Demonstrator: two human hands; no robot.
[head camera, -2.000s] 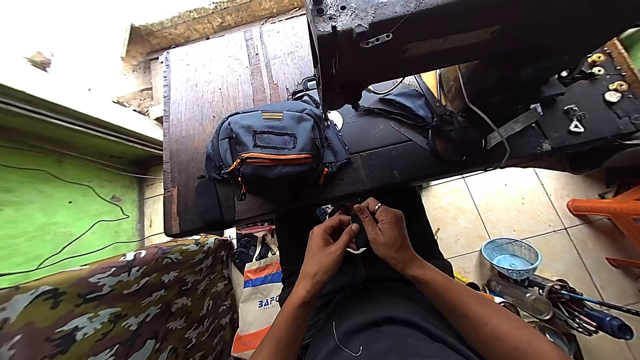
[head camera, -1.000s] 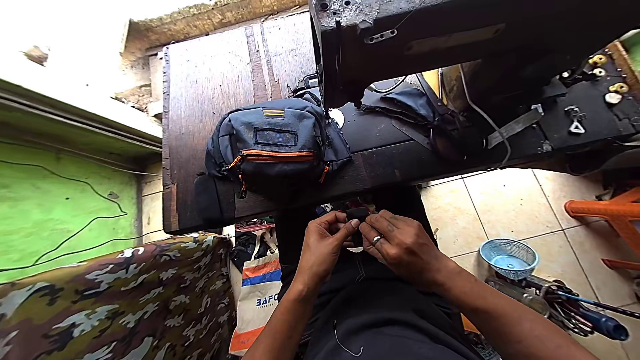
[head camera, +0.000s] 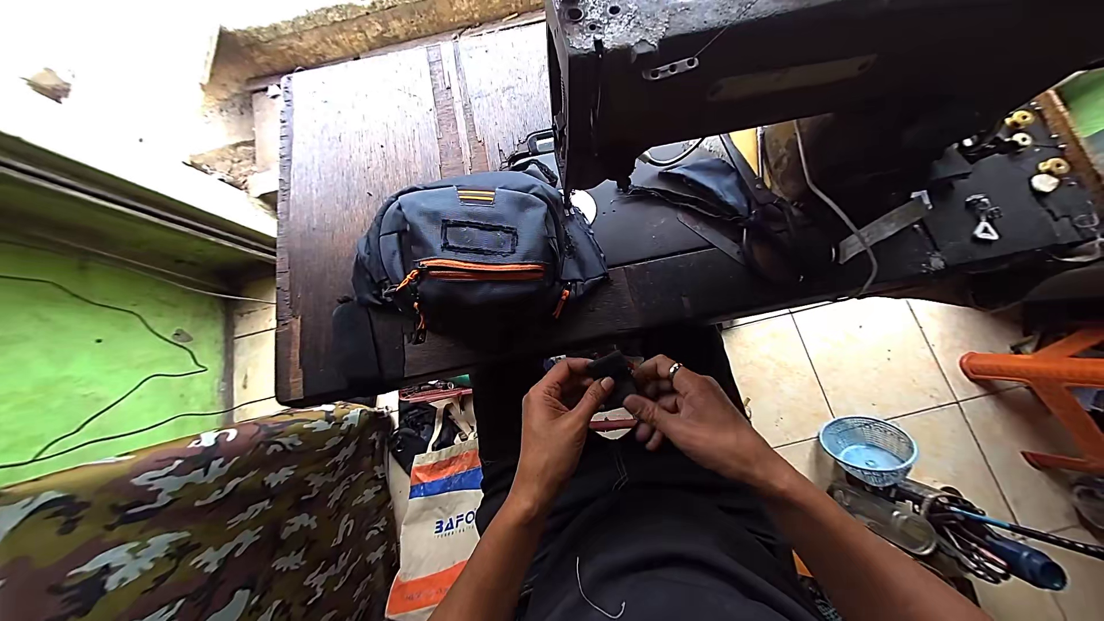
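Over my lap, my left hand (head camera: 561, 414) pinches a small dark piece of fabric (head camera: 611, 379) between thumb and fingers. My right hand (head camera: 686, 405), with a ring on one finger, holds the same piece from the right side. A thin reddish rod-like thing lies behind the hands, partly hidden. Beyond them, on the wooden table, a dark blue-grey waist bag (head camera: 474, 250) with an orange zipper rests beside the head of a black sewing machine (head camera: 776, 60).
The table edge (head camera: 431, 371) runs just past my hands. A camouflage-patterned cover (head camera: 207, 517) is at lower left, beside a printed tote bag (head camera: 440, 517). To the right are a blue plastic basket (head camera: 868, 453), an orange stool (head camera: 1044, 371) and tools on floor tiles.
The dark piece between my fingers shows more plainly than before. My right hand's fingers have shifted and spread a little around it. The bag on the table has not moved.
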